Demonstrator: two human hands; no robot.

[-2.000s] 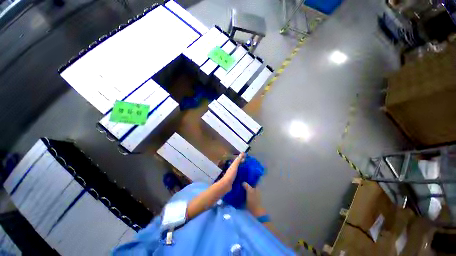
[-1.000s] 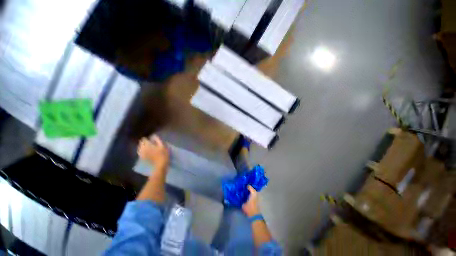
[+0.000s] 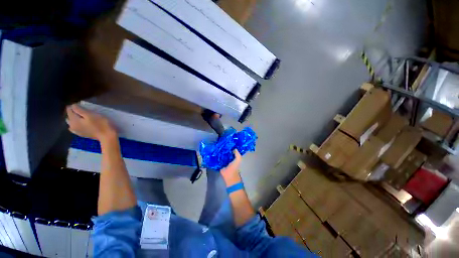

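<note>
My left hand (image 3: 88,125) grips the left end of a metal housing (image 3: 151,128), with its fingers over the end. This housing's right end is partly hidden behind a crumpled ball of blue protective film (image 3: 224,148). My right hand (image 3: 231,169) holds the film ball. Just nearer to me stands another housing (image 3: 126,165), with flat blue film (image 3: 146,151) on its broad face and a black loop at its right end. A gap separates the two housings at the left.
Several white-edged housings (image 3: 183,80) stand on brown cardboard (image 3: 100,65) ahead. A grey housing (image 3: 17,106) stands at the left, with a row of housings (image 3: 58,239) at the lower left. Brown cartons (image 3: 322,201) and a metal trolley (image 3: 417,93) are at the right.
The view has come closer to the housings. The two near housings now stand apart, showing blue film between them. My left hand stays at the left end; my right hand still holds the film ball.
</note>
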